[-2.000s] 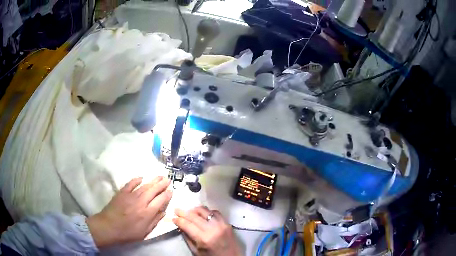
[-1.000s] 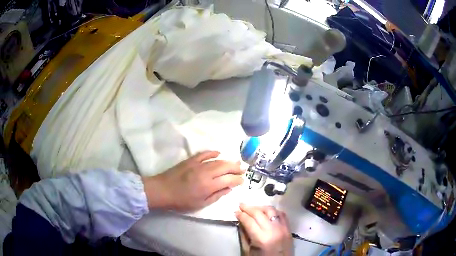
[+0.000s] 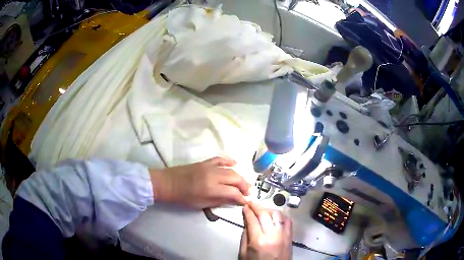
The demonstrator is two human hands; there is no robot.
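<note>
Cream-white garment fabric (image 3: 188,122) lies in a large bunched heap left of the sewing machine head (image 3: 376,167). My left hand (image 3: 206,184) lies on the fabric's front edge with its fingertips just left of the presser foot and needle (image 3: 264,185), which sit under lamp glare. My right hand (image 3: 267,231) is at the bottom, its thumb and index fingertips together and meeting my left fingertips in front of the foot. Both hands pinch the fabric edge there; the pinched part is mostly hidden by the fingers. A ring shows on my right hand.
A pale lamp block (image 3: 281,117) hangs left of the needle. A control panel (image 3: 333,211) glows orange on the table, right of my right hand. A yellow taped package (image 3: 66,66) lies behind the fabric at left. A pale rounded knob (image 3: 357,60) stands behind the machine.
My hands have come together at the fabric's front edge, where they were apart. The fabric edge has shifted and folded near my left hand. The view has swung left since two seconds ago.
</note>
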